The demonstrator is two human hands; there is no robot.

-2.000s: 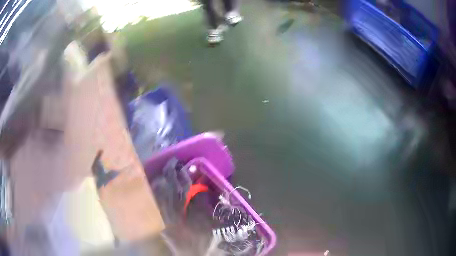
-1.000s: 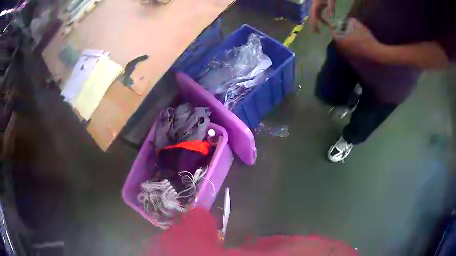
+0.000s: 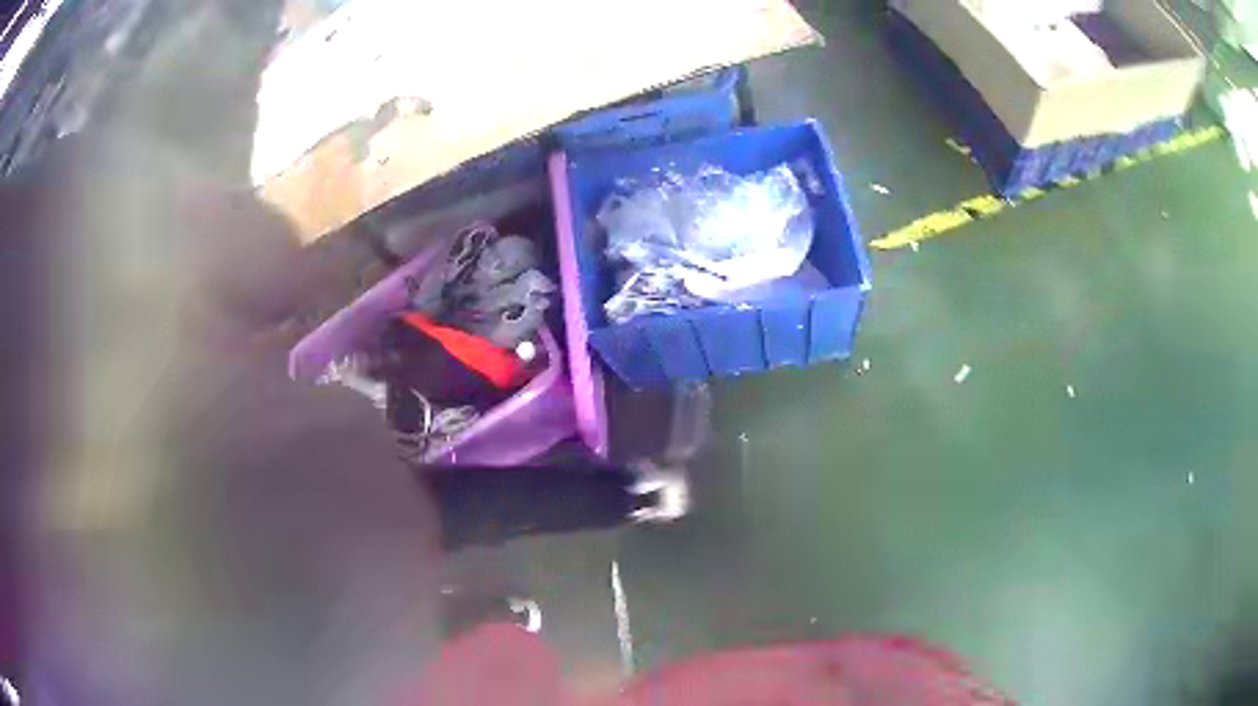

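Observation:
Neither of my hands can be made out. A blurred red shape [image 3: 828, 676], perhaps my clothing, shows at the bottom edge. In front of me a purple basket [image 3: 531, 430] holds grey scraps [image 3: 504, 290], a red piece [image 3: 466, 348] and pale cords. Its purple lid [image 3: 577, 317] stands upright between it and a blue crate [image 3: 724, 342]. The crate holds shiny clear plastic bags [image 3: 731, 228].
A plywood-topped table [image 3: 359, 179] is at the upper left. A carton [image 3: 1111, 104] sits in a blue crate behind a yellow floor line [image 3: 952, 221]. A large blurred dark shape, perhaps a person, covers the left; a dark leg [image 3: 531, 503] with a pale shoe crosses beside the basket.
The view has swung, bringing the blue crate to the middle and the carton into view. The person at the right is gone from there; a blurred dark shape now covers the left.

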